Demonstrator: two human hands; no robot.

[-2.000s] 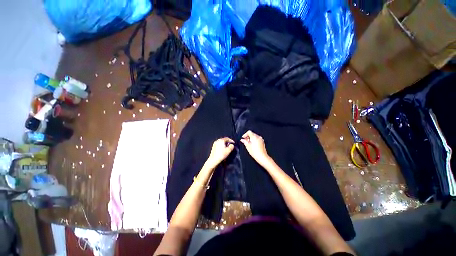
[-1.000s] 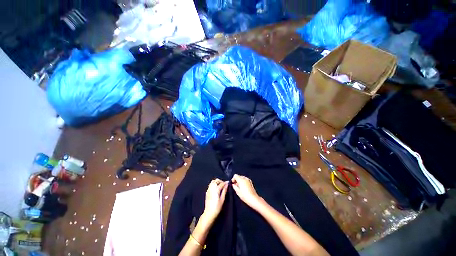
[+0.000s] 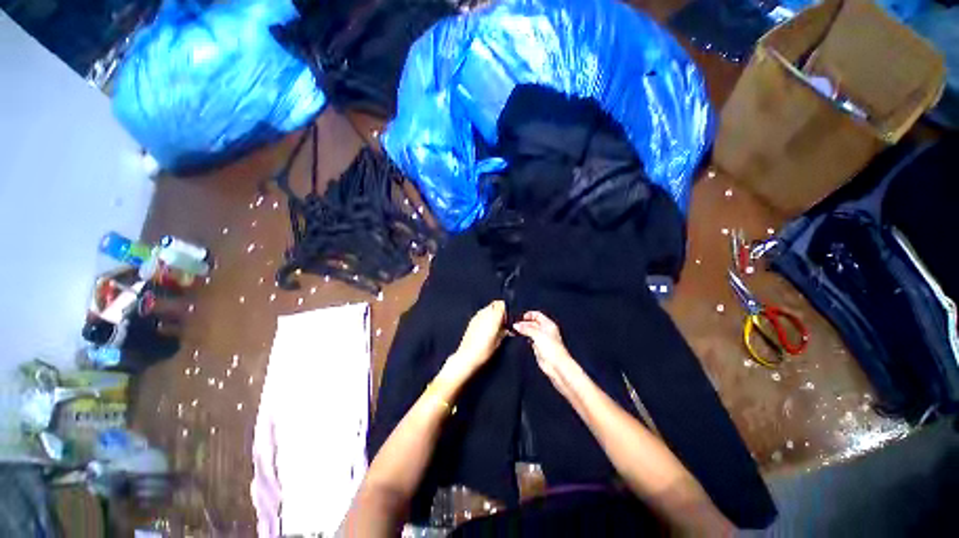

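Observation:
A black garment lies spread on the table in front of me, its front edges close together and a shiny dark lining showing in a narrow gap. My left hand pinches the front edge near the middle. My right hand is just beside it, its fingertips at the other front edge. The small part between my fingertips is too small to make out. More black cloth spills from a large open blue plastic bag behind the garment.
A pale pink folded piece and tangled black hangers lie left. Small bottles stand near the wall. Red-and-yellow-handled scissors, a cardboard box and folded dark garments are right. A tied blue bag is rear left.
The view has tilted up, then partly down again. The gap showing the lining has narrowed as the front edges came closer together. Both hands stay at the front edges.

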